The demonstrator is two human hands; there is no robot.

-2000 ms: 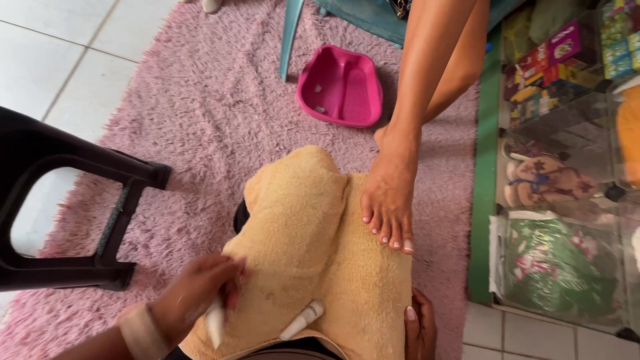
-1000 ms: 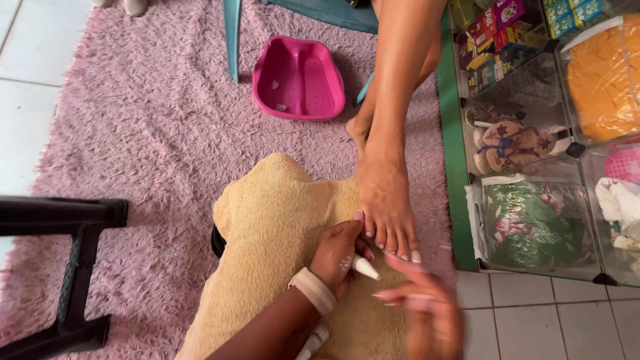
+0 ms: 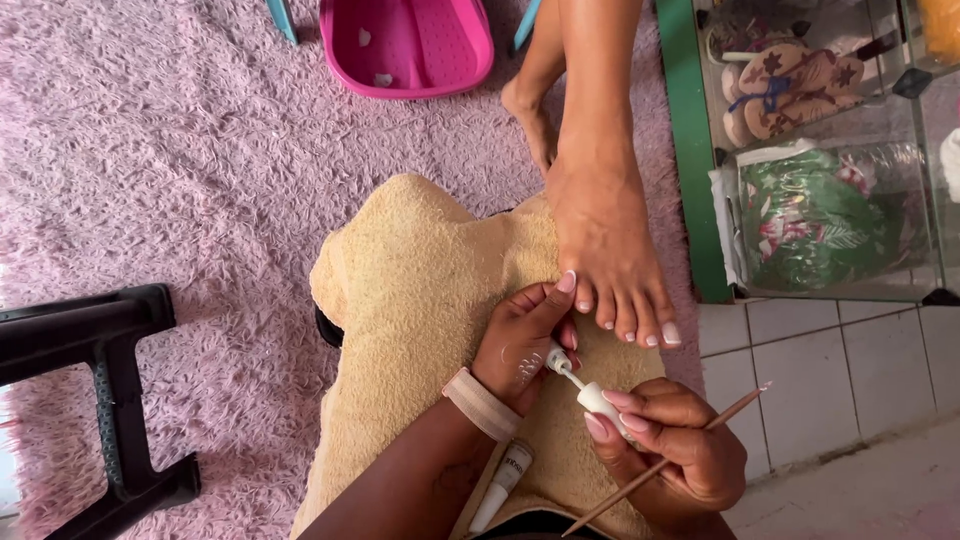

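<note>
My left hand [image 3: 529, 341], with a beige band at the wrist and white marks on its back, holds a nail polish bottle [image 3: 558, 358], its thumb at the smallest toe of another person's foot [image 3: 604, 217]. My right hand [image 3: 667, 450] grips the white cap of a polish brush [image 3: 598, 401]; the brush's stem reaches into the bottle's neck. A wooden cuticle stick [image 3: 660, 465] lies across the same hand, with a bit of whitish matter on its tip. The foot rests on a yellow towel [image 3: 412, 300], its toenails white-tipped. A second polish bottle [image 3: 506, 480] lies on the towel.
A pink plastic foot basin [image 3: 409, 86] stands on the pink shaggy rug [image 3: 165, 187]. A black plastic stool [image 3: 112, 375] is at the left. At the right, a glass display case [image 3: 825, 292] with a green edge holds packaged goods and slippers, beside white floor tiles [image 3: 802, 352].
The right hand has come to the bottle in the left hand and now holds the brush cap against its neck, with the stick across the hand. The view is closer to the foot.
</note>
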